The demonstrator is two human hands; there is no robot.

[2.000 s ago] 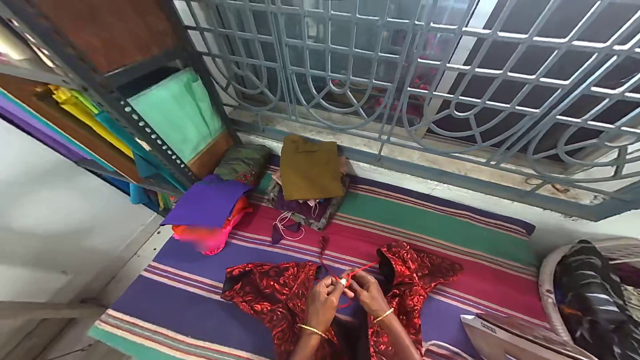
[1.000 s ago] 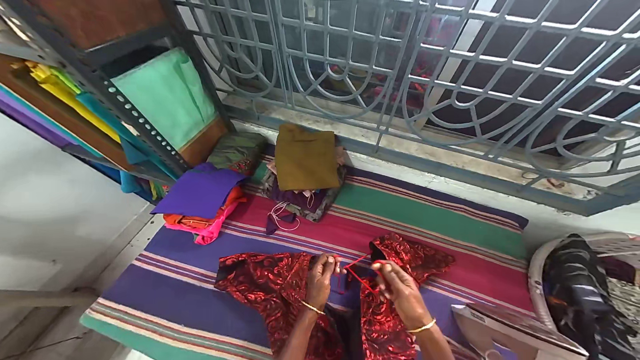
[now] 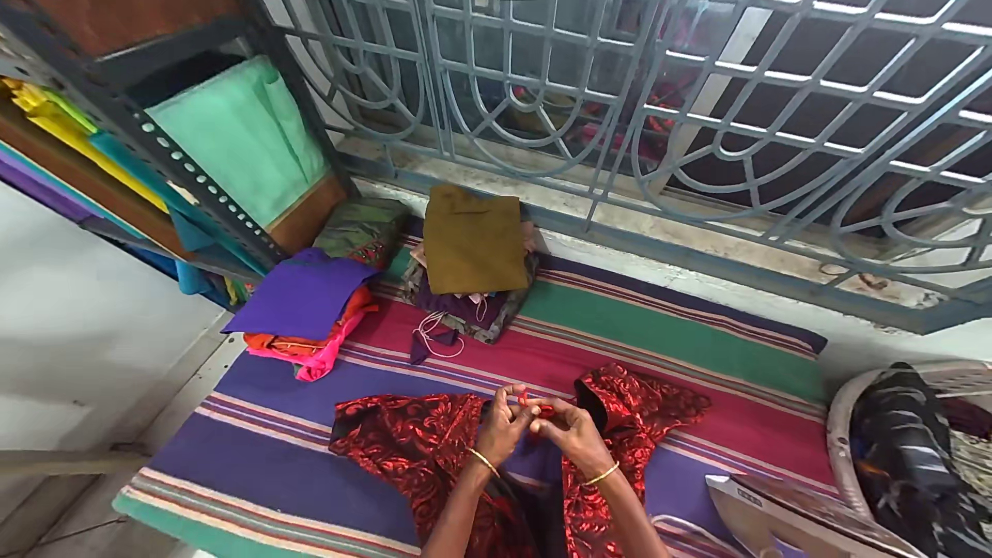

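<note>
A red and black patterned garment lies spread on a striped cloth, its two sides on either side of my hands. My left hand pinches a thin red cord between thumb and fingers. Close against it, my right hand grips the same cord, fingertips nearly touching those of the left. Each wrist bears a gold-coloured bangle. The exact shape of the cord between the fingers is partly hidden.
Folded clothes stand behind, topped by an olive cloth and a purple cloth. An electric iron rests at the right, beside a basket of clothes. A metal shelf stands left; a window grille runs along the back.
My hands were apart with the red cord stretched in loops between them a second ago; now they have come together over it.
</note>
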